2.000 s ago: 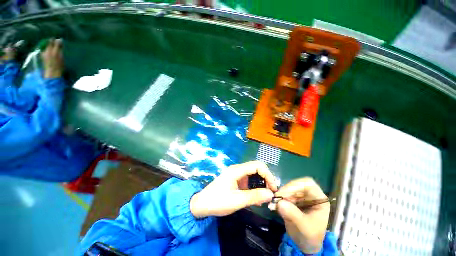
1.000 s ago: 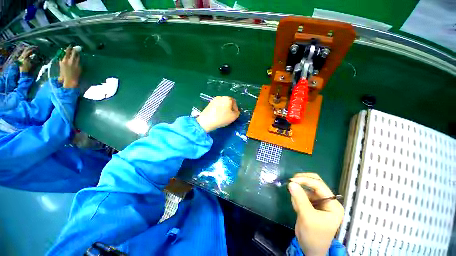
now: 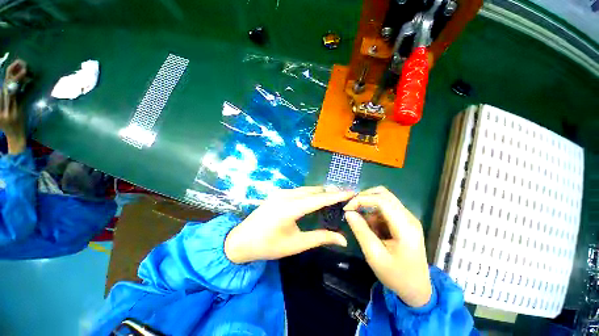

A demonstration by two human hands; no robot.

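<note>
My left hand is in front of the fixture, thumb and fingers around a small black module. My right hand meets it there, its thumb and fingertips pinched at the module's right side. A blurred thin dark shape shows between the right fingers; I cannot tell if it is the tweezers. The toggle clamp fixture stands beyond my hands, its red handle hanging down, with a black piece at its base. A gridded adhesive strip lies just in front of it.
Right: stacked white parts tray. Left of the fixture: crinkled blue film, a longer gridded strip, a white wipe. Far side: a black module, an amber one, another dark piece. Another person's blue sleeve is far left.
My left hand has come back from over the blue film to my right hand, now around the black module. The right hand has moved slightly left. The amber module now shows; the camera view has shifted.
</note>
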